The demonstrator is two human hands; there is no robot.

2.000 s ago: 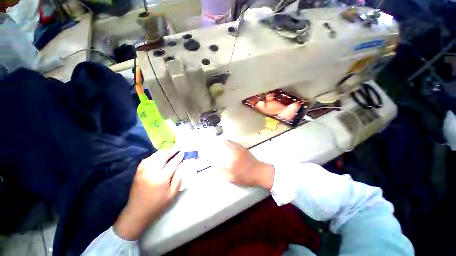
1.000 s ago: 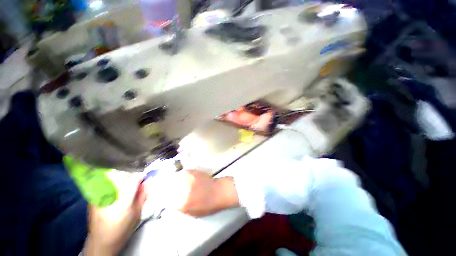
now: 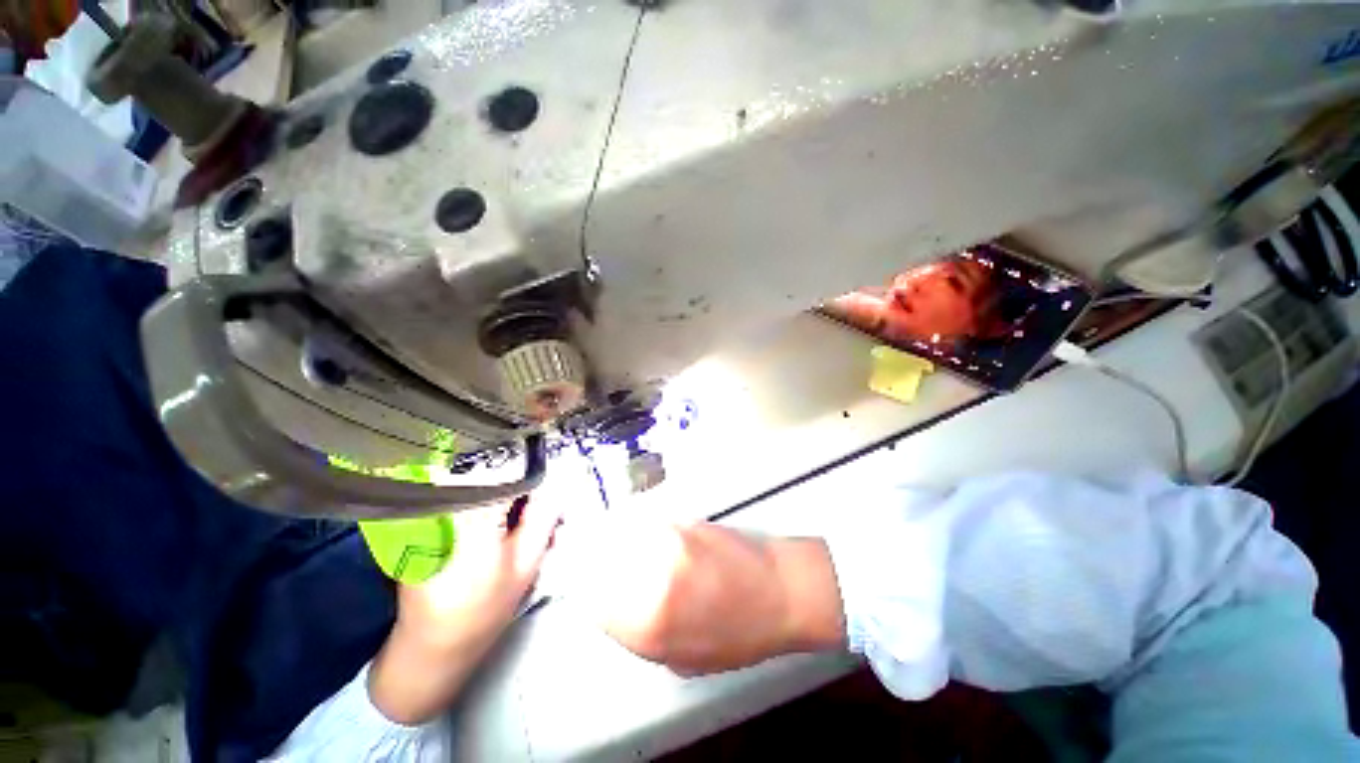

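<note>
The sewing machine's cream arm fills the upper middle. Its presser foot and needle area is lit bright white. My left hand is at the left of the needle, partly behind the machine head, fingers forward. My right hand lies at the right, fingers curled inward. Glare hides the fingertips of both hands and any pale cloth between them, so their grip is unclear. The dark navy garment is heaped on the left. A lime green tag hangs over my left hand.
A phone with a reddish lit screen lies under the arm, with a yellow pad and a white cable. Black scissors handles are at the right. A pale plastic box is at the upper left.
The view has moved much closer to the machine head. Both hands are still by the needle. The small blue patch seen earlier between the hands no longer shows in the glare.
</note>
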